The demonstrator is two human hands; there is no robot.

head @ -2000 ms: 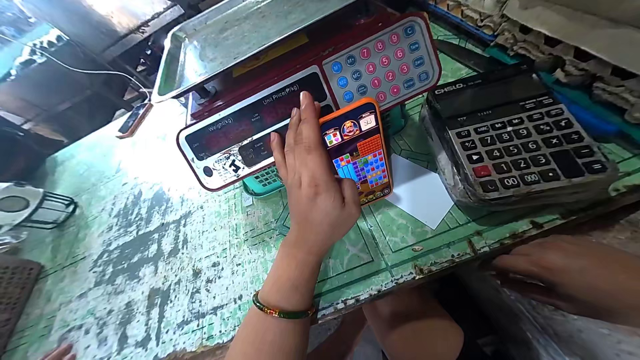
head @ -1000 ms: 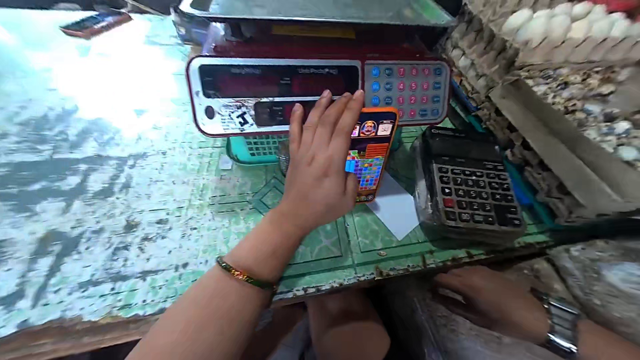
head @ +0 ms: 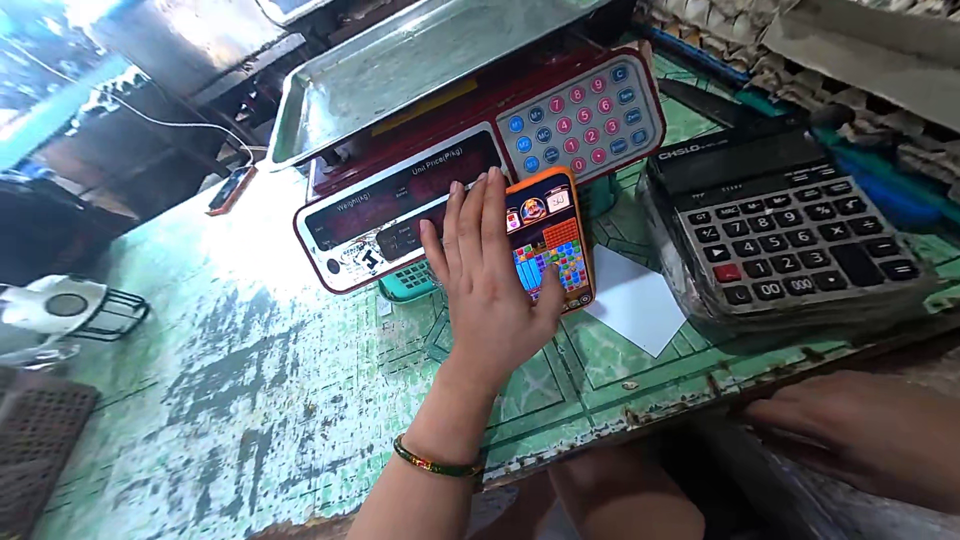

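An orange-cased smartphone (head: 553, 244) showing a colourful block game leans upright against the front of a red electronic weighing scale (head: 584, 112). My left hand (head: 491, 289), with a bangle on its wrist, is over the phone's left side. Its back faces me, its fingers point up, and its thumb lies over the lower screen; it grips nothing. My right hand (head: 847, 435) rests low at the right, beyond the table's front edge, its fingers curled and partly in shadow; whether it holds anything cannot be told. White paper (head: 637, 300) lies right of the phone.
A plastic-wrapped calculator (head: 784, 232) sits right of the paper. A green plastic basket (head: 409, 283) is under the scale's front. Another phone (head: 231, 190) with a white cable lies at the back left. A white caged object (head: 90, 306) and a woven basket (head: 45, 420) are at left; egg trays (head: 847, 67) at back right.
The view has tilted since one second ago. My left hand remains over the phone. The wristwatch seen on my right wrist then is out of view.
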